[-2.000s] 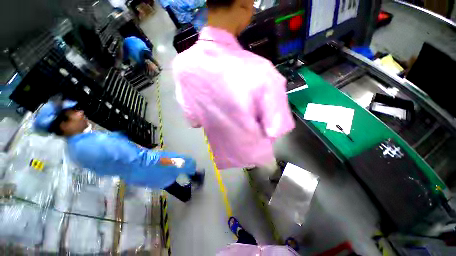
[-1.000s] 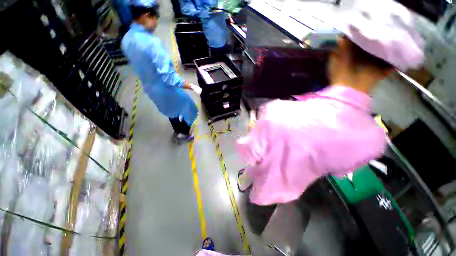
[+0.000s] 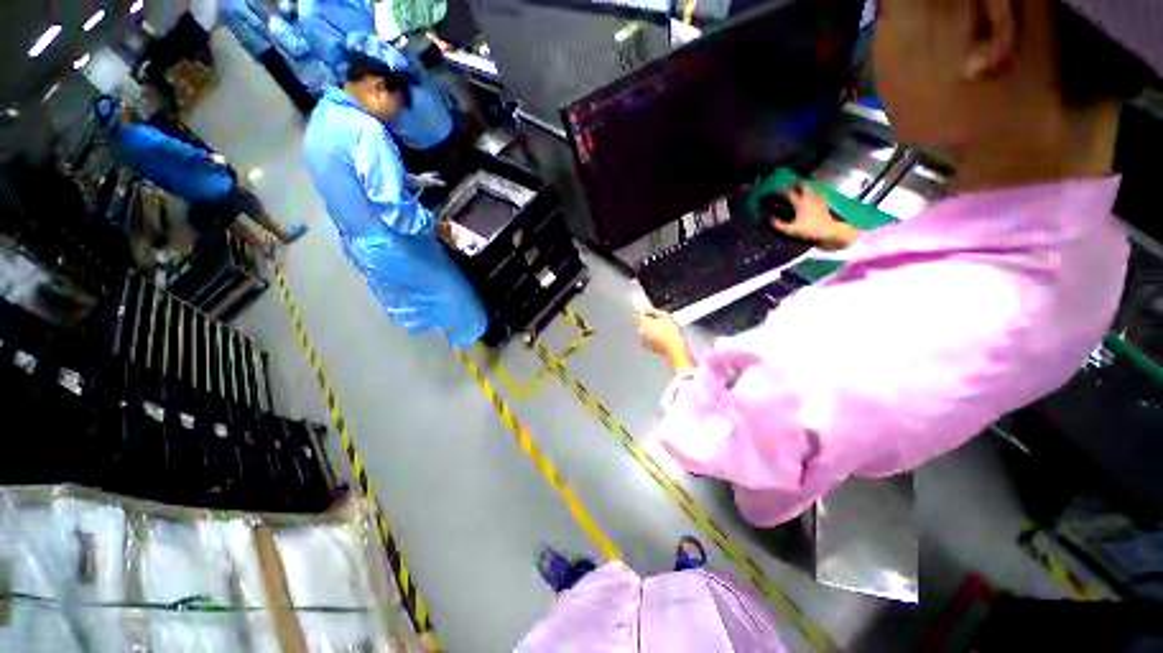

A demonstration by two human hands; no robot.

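Neither of my hands is in the picture; only my pink smock and my blue shoes show at the bottom. Nearest in front of me on the right, a person in a pink smock stands at a black monitor. That person's one hand is on a black mouse right of a black keyboard. The keyboard lies on a white-edged tray. The person's other hand is held at the tray's near end. Part of a green mat shows behind the mouse.
A person in blue stands at stacked black bins, with a pale frame on top. Black slotted racks and a wrapped pallet load stand on the left. A silvery panel is low on the right. Yellow tape marks the grey floor.
The view has shifted so that the monitor, keyboard and mouse now show. The person in pink is larger and further right, with a hand on the mouse. The person in blue has moved against the bins.
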